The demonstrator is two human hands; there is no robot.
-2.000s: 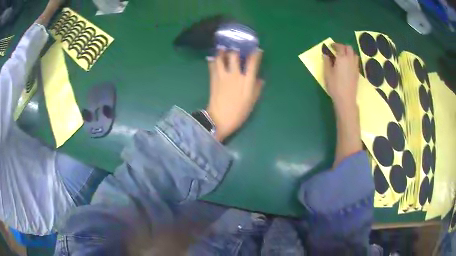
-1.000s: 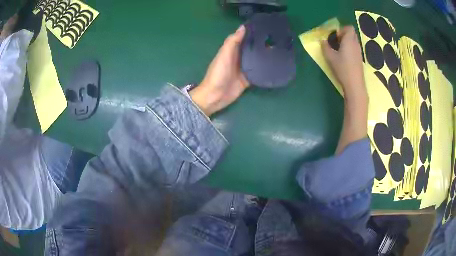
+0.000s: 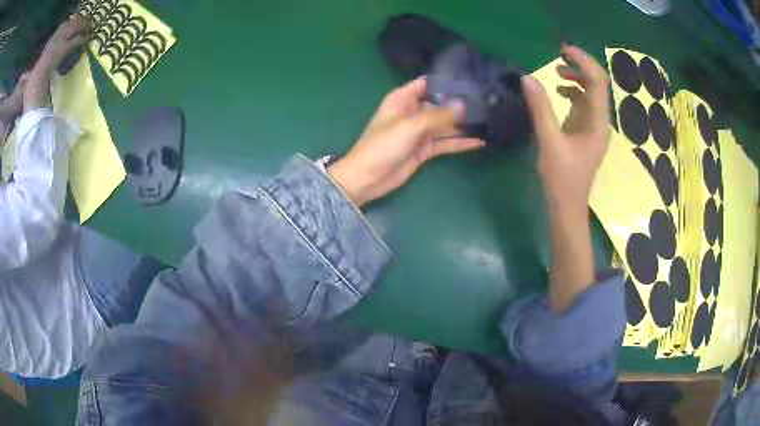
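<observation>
My left hand (image 3: 402,143) holds a dark mouse housing (image 3: 479,93), thumb across it, a little above the bench; the housing is blurred. My right hand (image 3: 572,133) is at the housing's right edge, with thumb and fingers spread apart. Whether a black pad is at its fingertips cannot be told. Another dark housing (image 3: 410,43) lies behind the held one, partly hidden by it. A yellow pad sheet (image 3: 621,170) lies under and beside my right hand. Overlapping pad sheets with black ovals (image 3: 645,256) are to the right.
A housing (image 3: 156,156) lies underside up on the green bench (image 3: 275,108) at left. Beyond it are a plain yellow liner (image 3: 93,154), an arc-shaped pad sheet (image 3: 125,46) and another worker's hand (image 3: 62,46) and sleeve. A brown box (image 3: 671,391) is below the right bench edge.
The housing has turned in my left hand and is now blurred. My right hand has opened its fingers and moved from the yellow sheet to the housing. The neighbour's hand has come in at left.
</observation>
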